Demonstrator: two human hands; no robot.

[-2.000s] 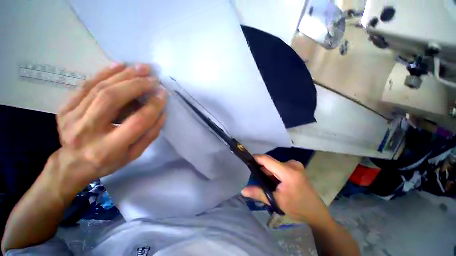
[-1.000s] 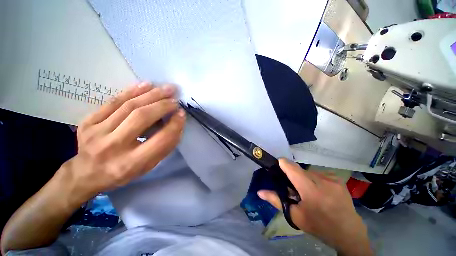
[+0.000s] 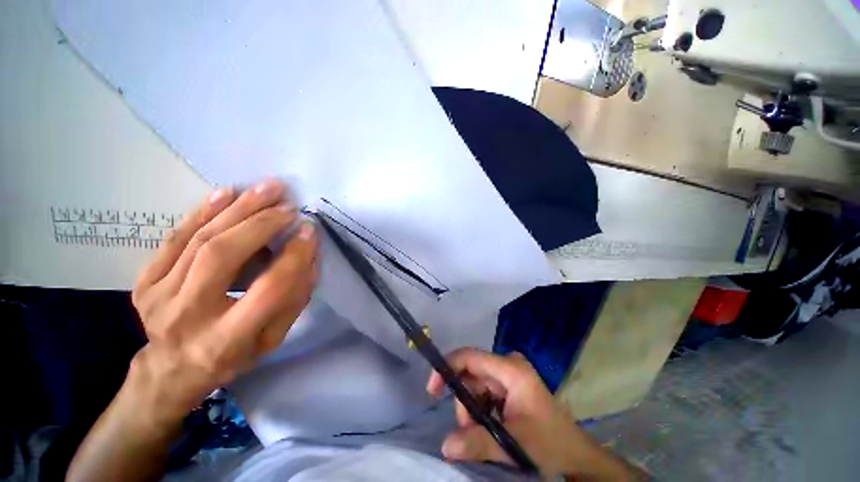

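Note:
A pale white-lavender garment panel (image 3: pixel 283 104) lies over the table edge and hangs down in folds. Two thin dark parallel pocket opening lines run across it, with a dark pocket slit (image 3: pixel 398 264) between them. My left hand (image 3: pixel 226 273) presses on the panel at the slit's upper left end, fingers bent. My right hand (image 3: pixel 500 405) grips the black tailor's shears (image 3: pixel 377 287), seen edge-on. Their tips are at the slit's upper left end, near my left fingertips; the blades look closed. Navy cloth (image 3: pixel 533 169) with a rounded edge shows beside the panel.
The sewing machine head (image 3: pixel 764 47) is at upper right, above the beige machine bed (image 3: pixel 679 122) and shiny needle plate (image 3: pixel 587 47). A printed ruler scale (image 3: pixel 113 227) is left of my left hand. A red container (image 3: pixel 719 304) stands at lower right, with dark cloth beside it.
The slit between the lines now shows fully, the shears lying below it rather than across it. The shears have turned edge-on and point more steeply up. The camera view has also shifted.

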